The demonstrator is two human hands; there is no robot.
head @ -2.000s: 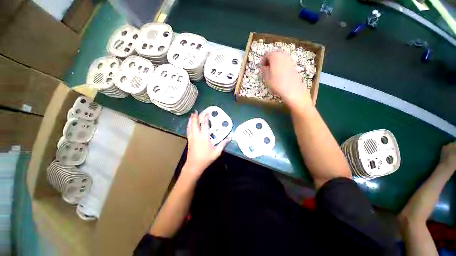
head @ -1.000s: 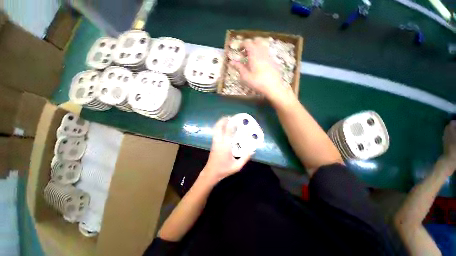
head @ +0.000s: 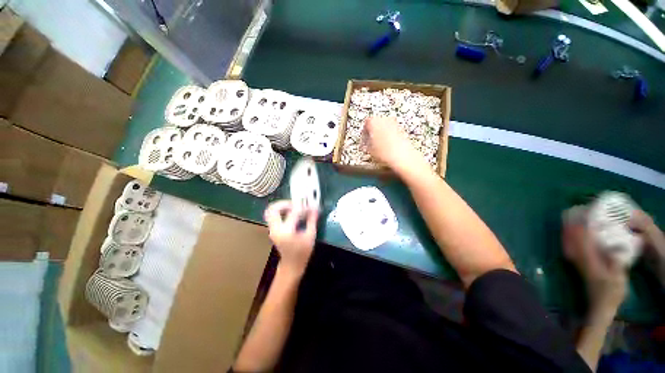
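Observation:
My left hand (head: 293, 232) grips a cover plate (head: 305, 185) near its lower edge and holds it tilted, almost edge-on, above the bench's front edge. The plate is slightly blurred. Another off-white cover plate (head: 367, 218) lies flat on the green bench just right of it. My right hand (head: 390, 143) is in the shallow brown parts tray (head: 446, 120), fingertips down among the tiny cream pieces (head: 408, 109). Its fingertips are hidden among them, so whether it holds a piece does not show.
Plate stacks (head: 246, 162) stand in two rows left of the tray. An open carton (head: 211, 277) with plates is at lower left. Another person's hands (head: 601, 255) hold blurred plates at right. Blue-ended items (head: 470, 52) lie across the belt. A grey panel (head: 189, 33) stands upright at upper left.
My left hand has moved left with the plate, now turned edge-on. A flat plate shows beside it. My right hand stays in the tray. The stack at right is now in another person's hands.

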